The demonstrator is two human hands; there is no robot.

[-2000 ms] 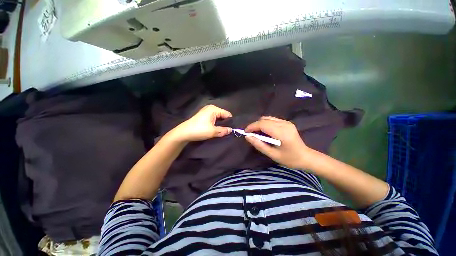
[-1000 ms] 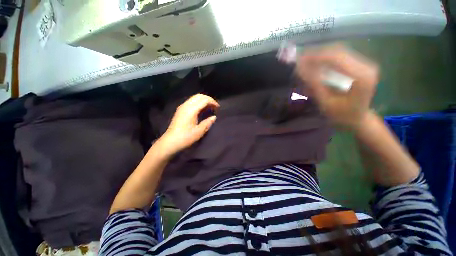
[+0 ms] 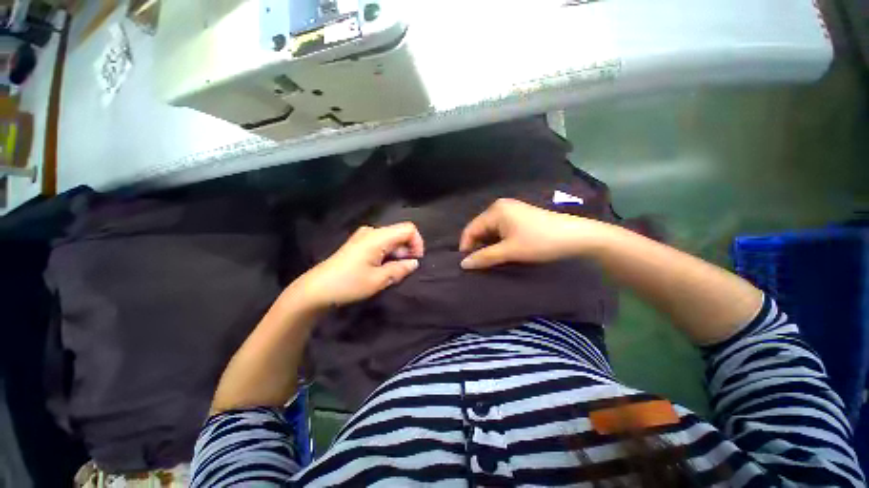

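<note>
A dark purple-brown garment piece (image 3: 515, 291) lies across my lap below the table edge. A tiny white triangular label or marker (image 3: 567, 197) sits on its upper right part. My left hand (image 3: 367, 265) is over the middle of the cloth, thumb and fingertips close together. My right hand (image 3: 519, 233) faces it a short gap to the right, thumb and index finger near each other. Whether either hand pinches cloth or a thin thread is too small to tell. No pen shows in my right hand.
The cream sewing machine head (image 3: 314, 81) stands on the white table (image 3: 667, 52) with ruler markings along its edge. More dark cloth (image 3: 181, 334) lies at the left. A blue crate (image 3: 796, 324) stands at the right on the green floor.
The white pen has gone from my right hand, which swung out to the upper right and is now back over the cloth. My left hand stays near the same place. The view has shifted slightly.
</note>
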